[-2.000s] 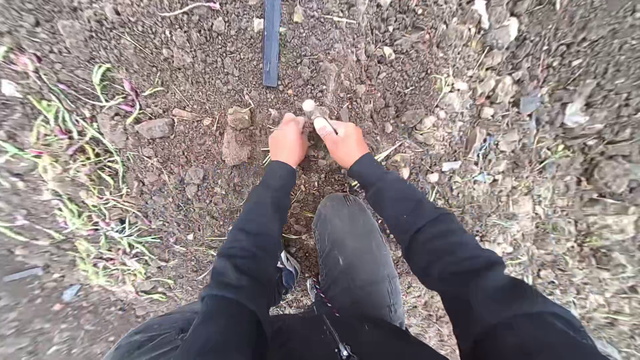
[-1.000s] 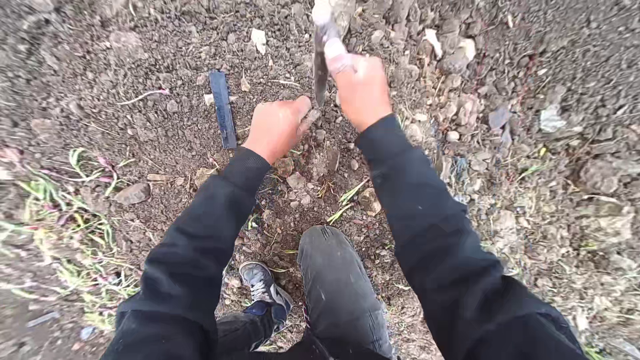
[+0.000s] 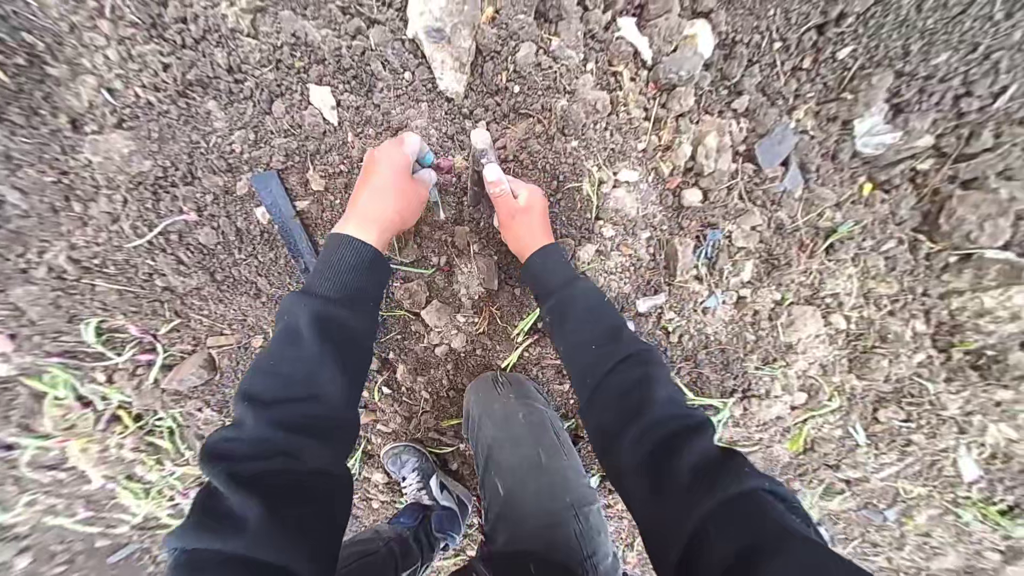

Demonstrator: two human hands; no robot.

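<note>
My left hand (image 3: 390, 190) is closed on a small bluish and purplish thing (image 3: 432, 164), whose kind I cannot tell; part of it sticks out past the fingers. Just right of it, my right hand (image 3: 518, 206) grips a knife-like tool (image 3: 478, 164) with a pale end pointing up and a dark flat part. The two hands are apart, both low over the brown, crumbly soil (image 3: 456, 272). Behind my left wrist, a dark flat strip (image 3: 284, 220) lies on the ground, its lower end near the sleeve.
A large pale stone (image 3: 448, 48) lies ahead of my hands. Green weeds (image 3: 104, 416) spread at the lower left. Plastic scraps (image 3: 776, 146) and stones lie to the right. My knee (image 3: 520, 448) and a grey sneaker (image 3: 428, 484) are below.
The tool in my right hand was raised higher in the view one second ago and is now lower, beside my left hand. A bluish and purplish thing now shows at my left fingers. The view has shifted.
</note>
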